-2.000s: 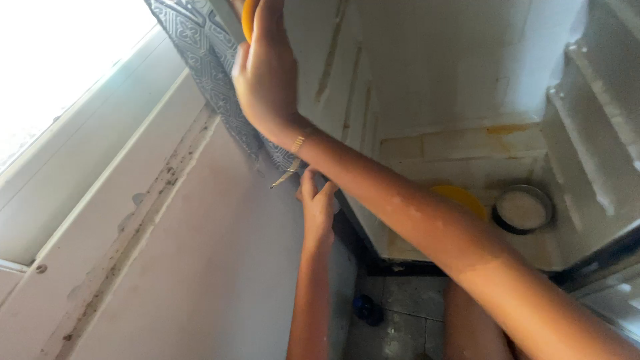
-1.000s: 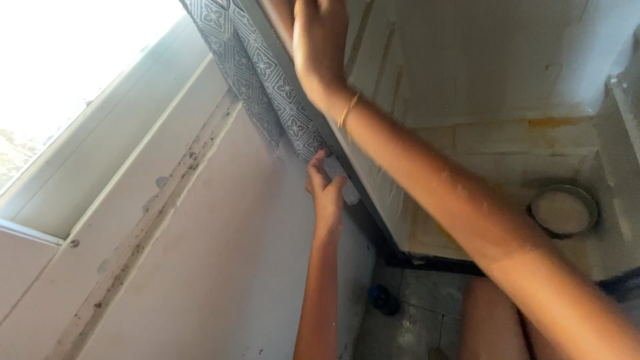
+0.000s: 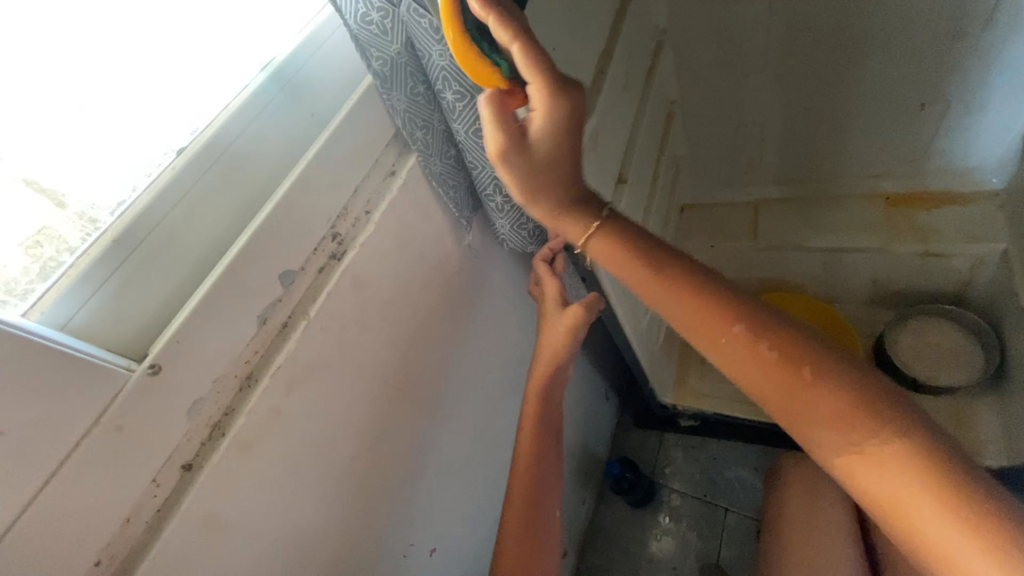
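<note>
My right hand [image 3: 540, 132], with a thin bracelet at the wrist, grips a yellow-orange scrub brush or scrubber [image 3: 472, 48] with a dark green part, at the top of the view; its exact kind cannot be told. Below it, my left hand [image 3: 560, 296] has its fingers at the dark edge of an open refrigerator-like door or side panel [image 3: 612, 320], just under the hem of a grey patterned cloth [image 3: 448, 120]. Whether the fingers grip that edge cannot be told. Stained white inner walls [image 3: 824, 104] of the cabinet lie to the right.
A round metal pan [image 3: 936, 350] and a yellow round item [image 3: 812, 316] lie on the cabinet's floor. A dark blue bottle or container [image 3: 630, 482] is on the grey floor tiles [image 3: 696, 512]. A bright window [image 3: 120, 120] and pale wall [image 3: 384, 384] are at the left.
The yellow-orange thing in my right hand, only partly seen two seconds ago and out of sight one second ago, shows more fully. My left hand stays near the cloth's hem.
</note>
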